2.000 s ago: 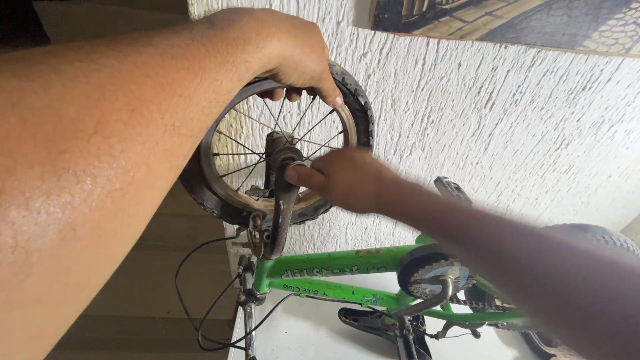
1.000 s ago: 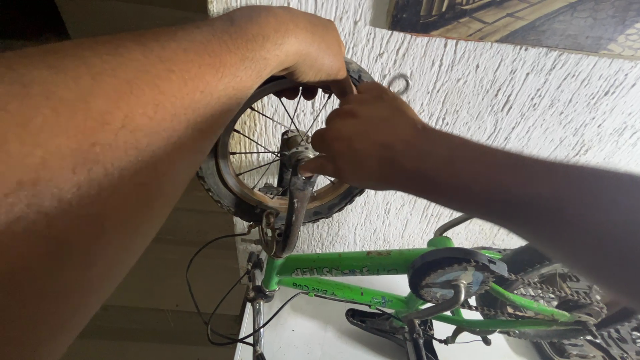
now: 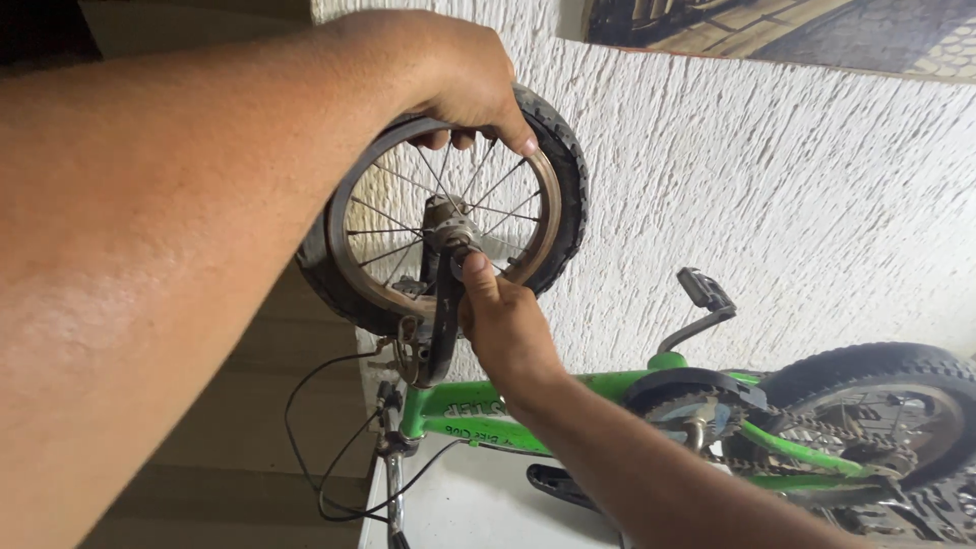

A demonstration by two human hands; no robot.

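A small green bicycle point(image 3: 610, 385) stands upside down, its front wheel point(image 3: 547, 183) raised between the blades of a dark fork point(image 3: 444, 320). My left hand point(image 3: 457, 76) grips the tyre and rim at the top of that wheel, thumb on the rim and fingertips showing through the spokes. Lower down, my right hand point(image 3: 507, 328) is closed around the upper end of the near fork blade, its thumb pressed beside the axle end. The wheel hub point(image 3: 454, 225) sits just above that thumb. Whether a small part lies under the right fingers is hidden.
Behind the bicycle rises a rough white wall point(image 3: 724, 191) with a picture point(image 3: 778, 34) at its top. Under the frame is a white surface point(image 3: 457, 496). Black cables point(image 3: 293, 427) loop beside the handlebar point(image 3: 395, 488). The crank pedal point(image 3: 705, 290) and rear wheel point(image 3: 869, 358) are at the right.
My right hand has moved down from near the rim, beside my left hand, to the fork end. The crank and pedal have come into clear view. My left hand stays on the wheel.
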